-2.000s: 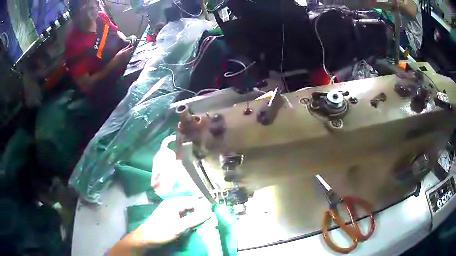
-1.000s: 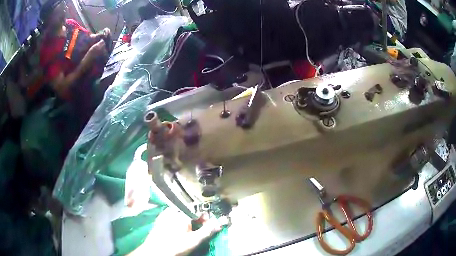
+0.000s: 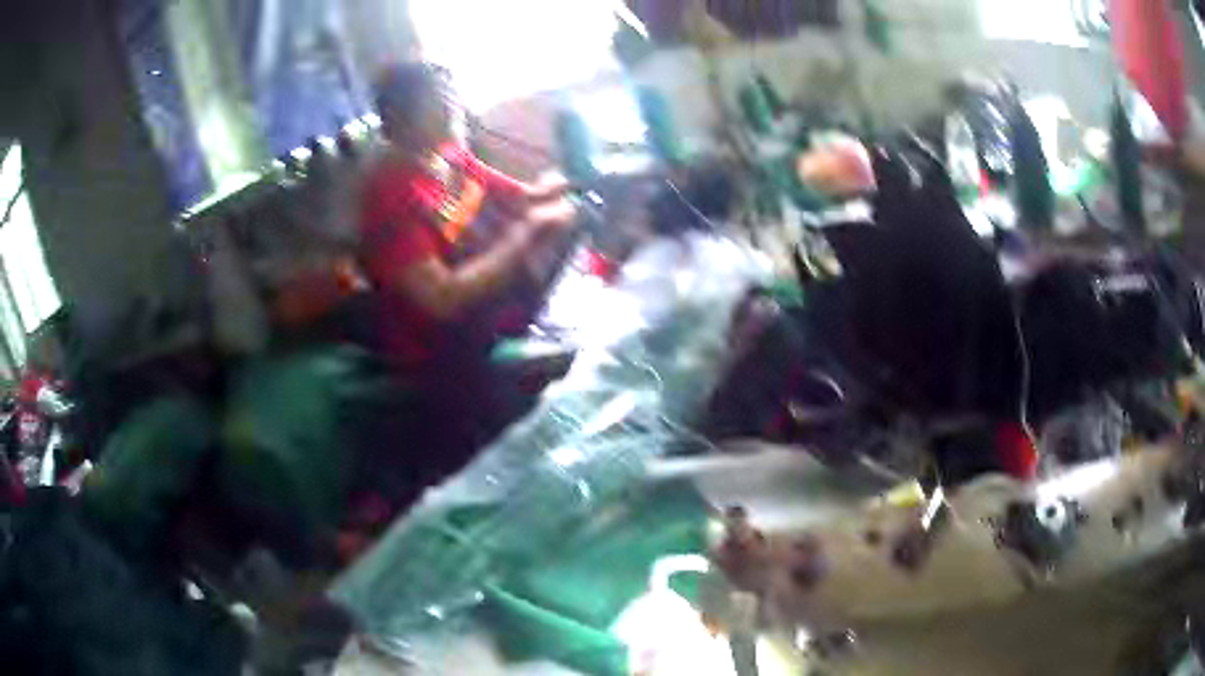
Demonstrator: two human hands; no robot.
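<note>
No hand of mine is in view; the frame is blurred. The cream sewing machine head [image 3: 912, 574] lies at the lower right, its front cut off by the bottom edge. The white needle lamp [image 3: 671, 631] glows at its left end. Green cloth [image 3: 595, 555] lies behind and left of the lamp, partly under a shiny clear plastic bag [image 3: 529, 456]. The needle area and the scissors are out of the picture.
A person in a red shirt [image 3: 420, 244] stands at the back left, hands raised in front. A large black heap [image 3: 912, 291] is behind the machine. Dark green cloth [image 3: 291, 436] is at the left. Red cloth [image 3: 1147, 60] hangs at the upper right. Bright windows are behind.
The view has swung up and to the left. The machine now sits lower and further right. My left hand, at the needle before, and the scissors are out of the picture.
</note>
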